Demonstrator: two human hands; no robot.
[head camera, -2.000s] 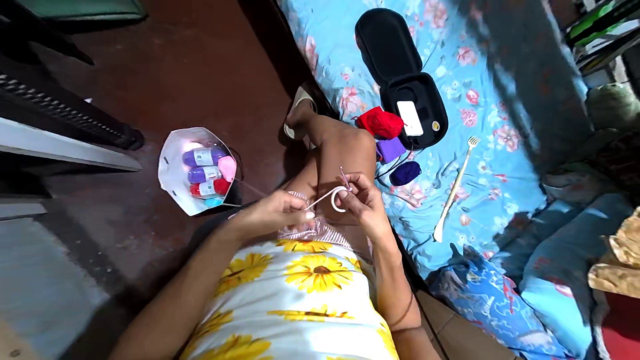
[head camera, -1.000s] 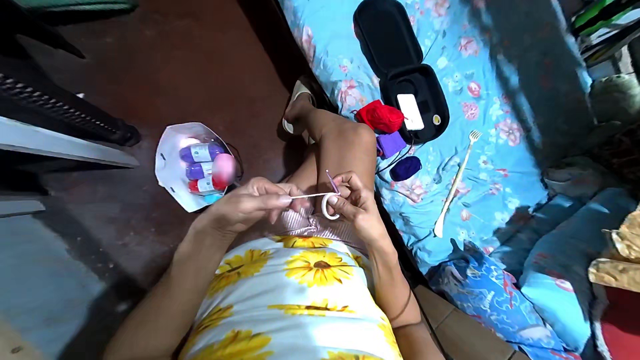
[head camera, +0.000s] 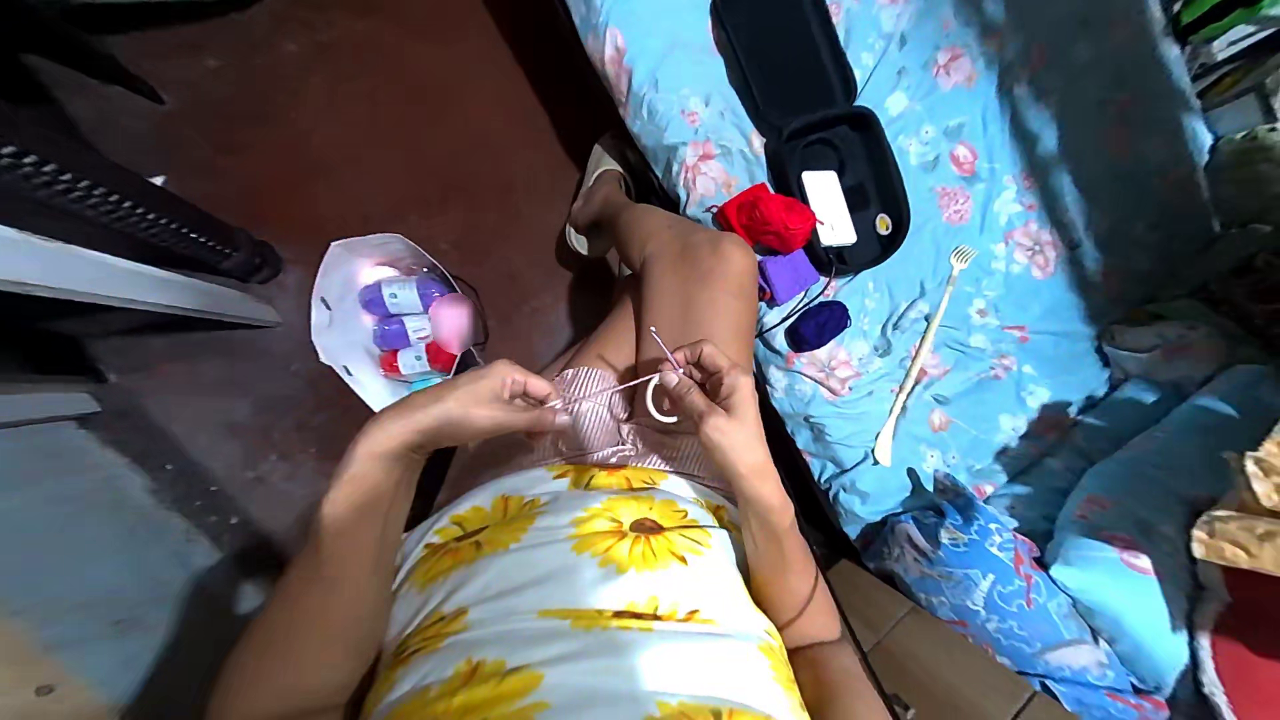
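Over my lap, my left hand (head camera: 500, 405) pinches a strand of light pink yarn (head camera: 610, 388) between thumb and fingers. The strand runs taut to my right hand (head camera: 712, 392), whose fingers grip a thin crochet hook (head camera: 662, 347) and a white ring (head camera: 657, 400). The hook's tip points up and away from me. Beside my knee on the bed lie a red yarn ball (head camera: 768, 218), a purple item (head camera: 788, 276) and a dark blue yarn ball (head camera: 818, 326). How the yarn wraps at the ring is too small to tell.
A white bag (head camera: 335, 310) on the floor holds several yarn skeins (head camera: 402, 296) and a pink ball (head camera: 453, 322). On the flowered bedsheet (head camera: 960, 110) are an open black case (head camera: 885, 165) with a white device (head camera: 828, 208) and a long back scratcher (head camera: 925, 345). Pillows (head camera: 1120, 510) lie at the right.
The ring and hook have stayed in my right hand, and the yarn has stayed stretched between my hands. My left hand moved away from my right hand between the first and second frames.
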